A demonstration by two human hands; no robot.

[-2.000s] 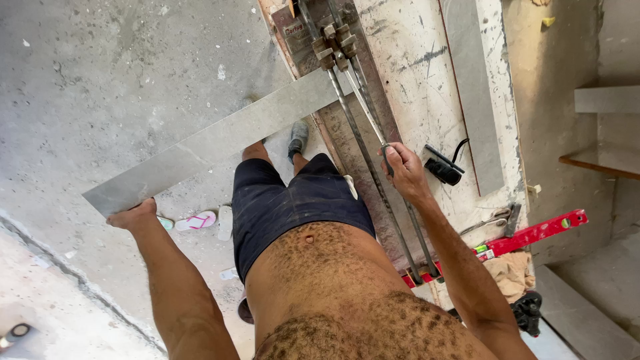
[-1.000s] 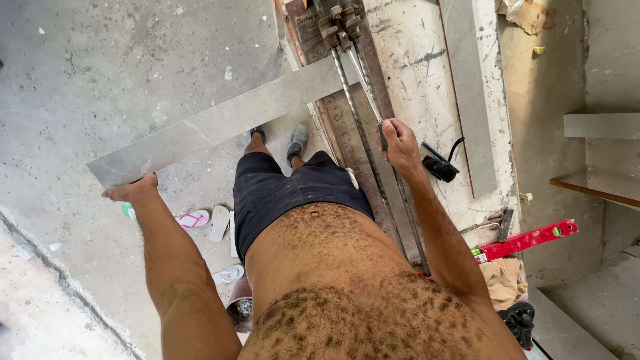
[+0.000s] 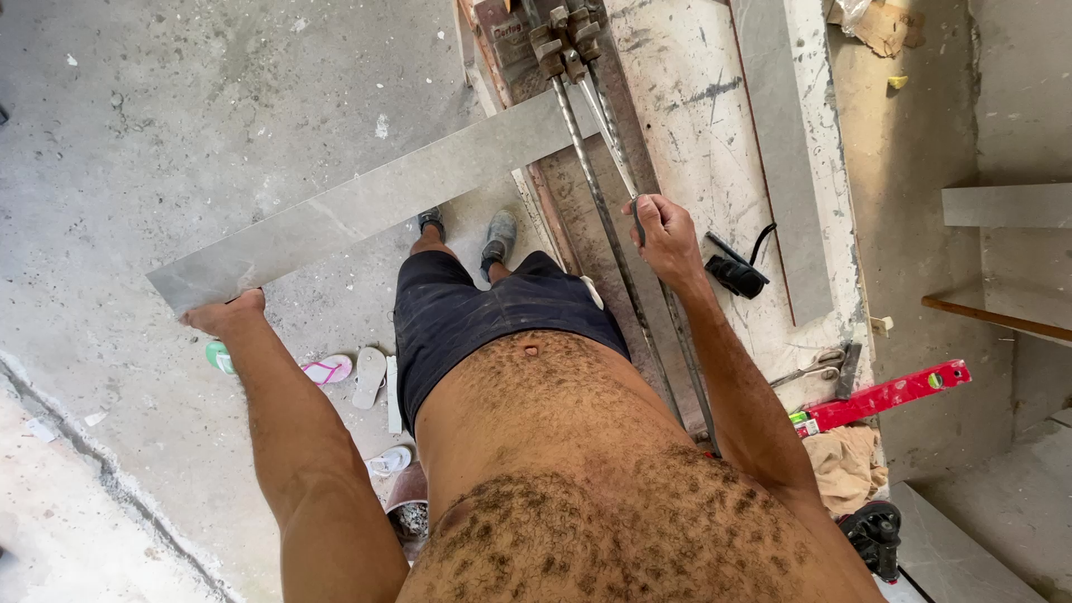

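Observation:
A long grey tile strip [image 3: 360, 201] runs from the left to a rail-type tile cutter [image 3: 593, 167], its right end lying under the cutter's two metal rails. Under the strip's far left end, my left hand [image 3: 224, 314] supports it by the edge. My right hand [image 3: 666, 234] is closed around the grip of the cutter's handle [image 3: 607, 134], which slopes down from the sliding carriage [image 3: 565, 40]. The carriage sits near the top of the view.
On the whitish bench [image 3: 687, 92] lie another tile strip [image 3: 783, 159], a black device [image 3: 737, 275], pliers [image 3: 825, 362], a red spirit level [image 3: 888, 398] and a cloth [image 3: 846, 469]. Flip-flops [image 3: 368, 377] and a bucket [image 3: 410, 502] are on the floor.
Both hands keep their holds on the strip and the handle. The strip and the cutter's carriage show no plain movement; the view has shifted slightly.

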